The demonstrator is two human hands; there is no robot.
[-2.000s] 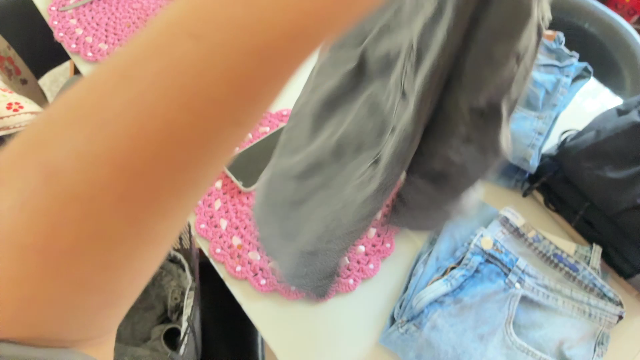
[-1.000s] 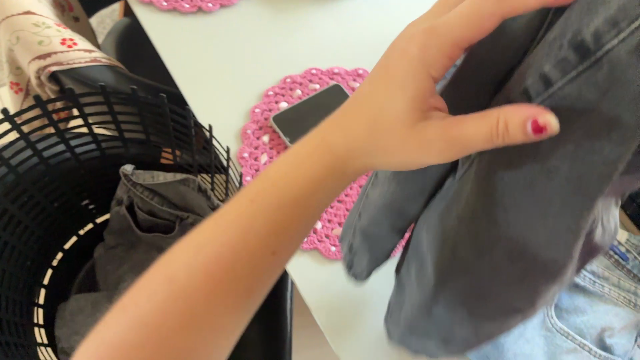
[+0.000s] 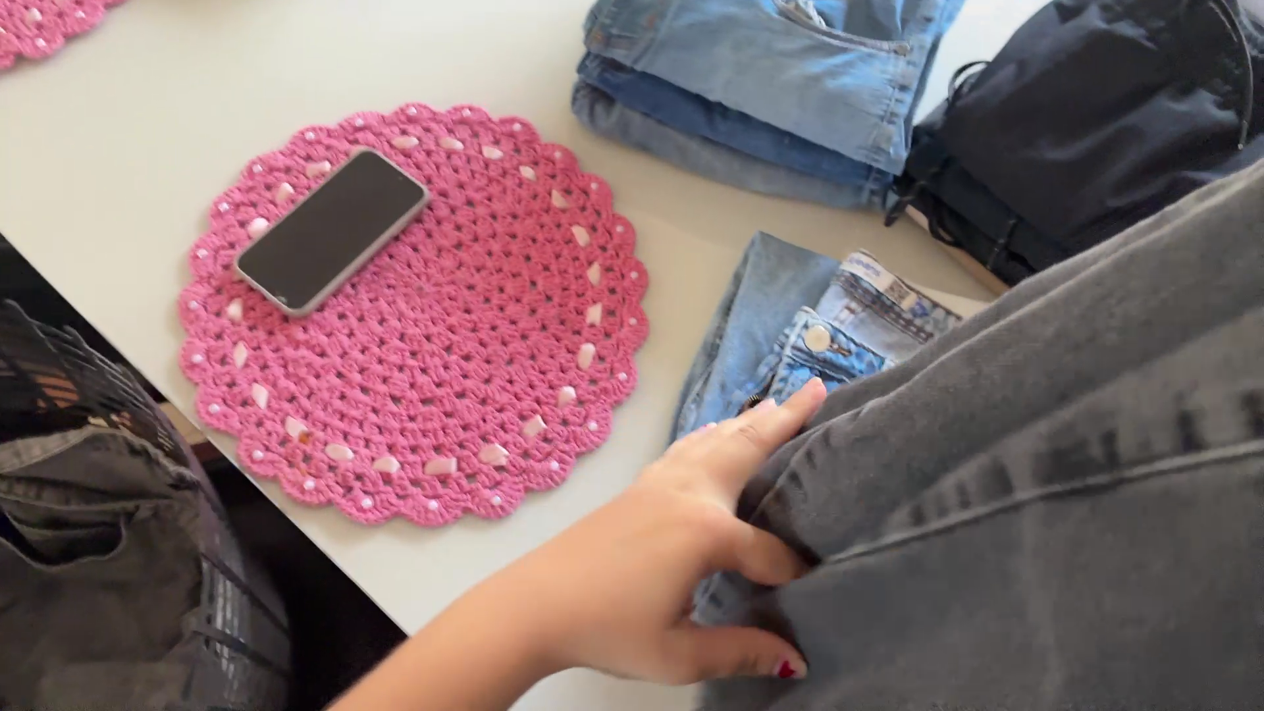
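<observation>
My left hand (image 3: 706, 553) reaches in from the bottom and lies against the edge of a pair of dark grey jeans (image 3: 1037, 513), its thumb low and its fingers at the upper fold; some cloth sits between them. The grey jeans fill the lower right. My right hand is out of the frame. Under and behind the grey cloth, light blue jeans (image 3: 750, 306) with a metal button lie on the white table (image 3: 128, 148). Farther back is a stack of folded blue jeans (image 3: 741, 89).
A smartphone (image 3: 334, 229) rests on a round pink crocheted placemat (image 3: 444, 326). Black fabric with cords (image 3: 1076, 128) lies at the upper right. Past the table's left edge stands a black plastic basket (image 3: 232, 592) with dark grey jeans (image 3: 89, 563) in it. Another pink placemat (image 3: 39, 25) shows at top left.
My left hand has moved from the upper part of the hanging grey jeans down to their edge, near the light blue jeans. The view has shifted to the right, bringing the stacked jeans back in.
</observation>
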